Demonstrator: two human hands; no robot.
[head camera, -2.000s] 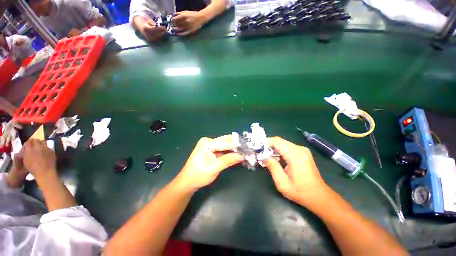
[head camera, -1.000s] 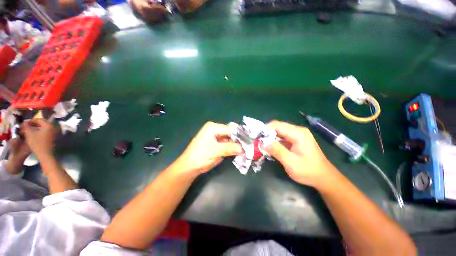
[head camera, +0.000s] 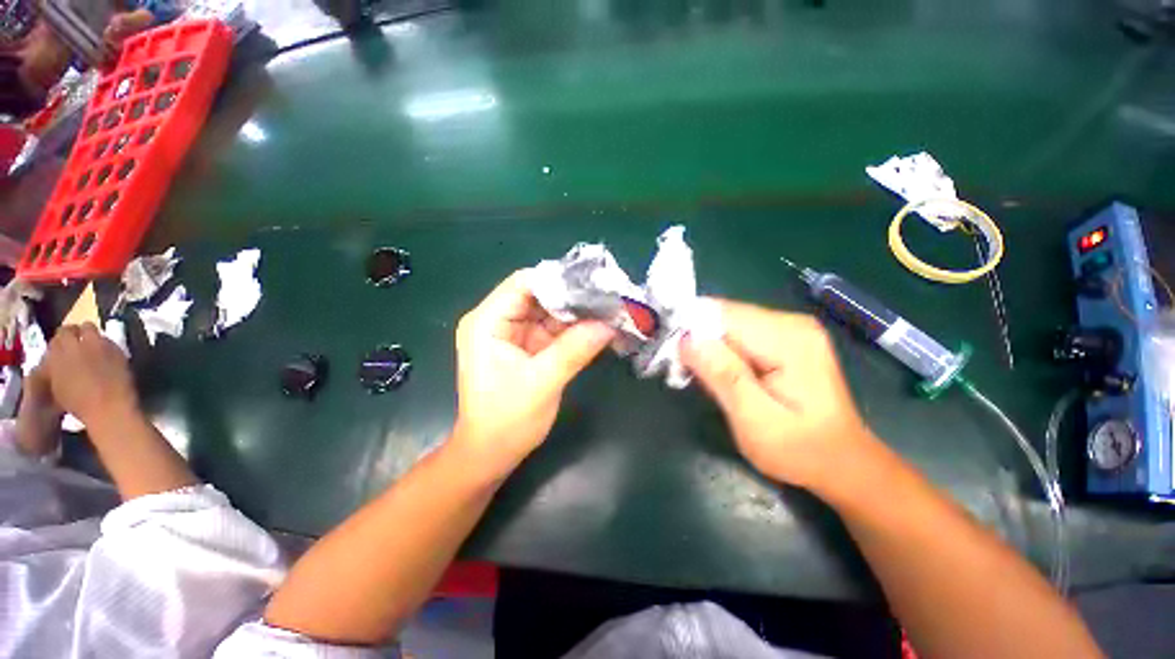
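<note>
My left hand (head camera: 509, 380) holds a crumpled white wipe (head camera: 593, 281) smudged grey, in front of me above the bench. A small part with a reddish face (head camera: 639, 317) shows between the folds; the rest of it is hidden by the wipe. My right hand (head camera: 771, 386) pinches the right side of the wipe, by the part. Several round black parts (head camera: 385, 368) lie on the green bench to the left of my hands.
Syringe (head camera: 866, 315) with clear hose at right; tape ring (head camera: 946, 274) with a white wipe (head camera: 917, 178) and thin metal rod; blue dispenser box (head camera: 1130, 309) far right. Red tray (head camera: 125, 167) upper left, white scraps (head camera: 237, 290) below. Another person's hand (head camera: 93, 376) at far left.
My hands are slightly further apart, with the wipe spread between them and the reddish face turned. The view has tilted down, so the bench items sit higher in the picture.
</note>
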